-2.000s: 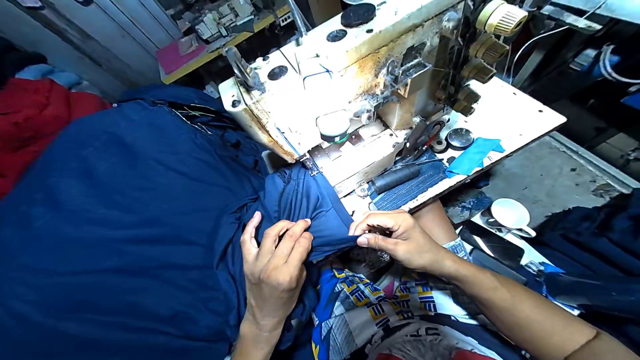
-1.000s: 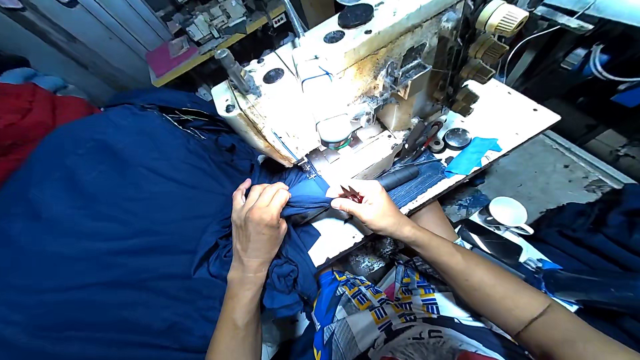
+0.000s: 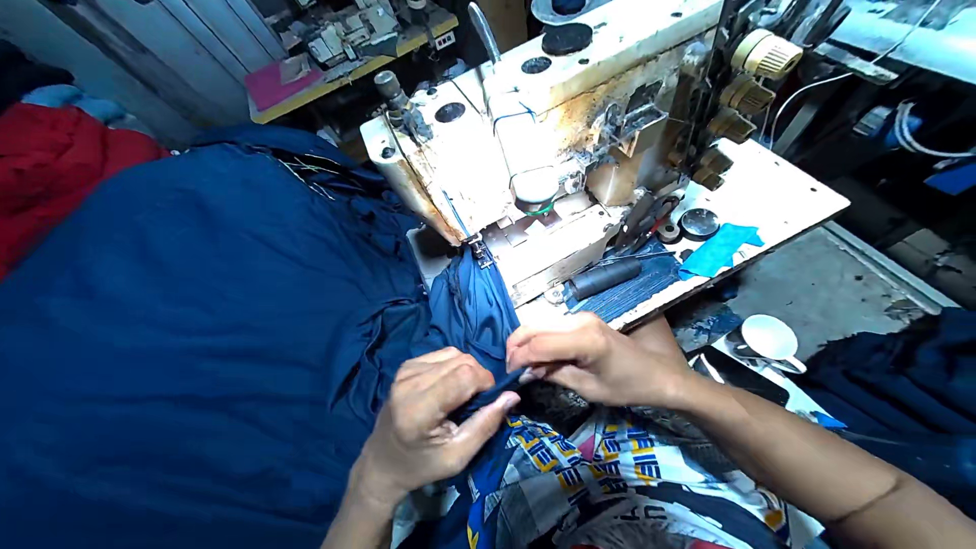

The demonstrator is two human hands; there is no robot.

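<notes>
Dark blue fabric spreads over the left side and runs up to the presser foot of an industrial sewing machine. Below the foot, my left hand pinches a folded edge of this cloth between thumb and fingers. Close beside it on the right, my right hand grips the same edge with its fingertips. The cloth between the foot and my hands is gathered into folds. My fingers hide part of the held edge.
Scissors, a black cylindrical tool and a light blue scrap lie on the machine bed's right. A white cup and a phone are at the lower right. Red fabric lies at the far left.
Both hands have moved down, away from the presser foot, since one second ago, still on the cloth. The dark red, pointed thing seen at my right fingers then no longer shows.
</notes>
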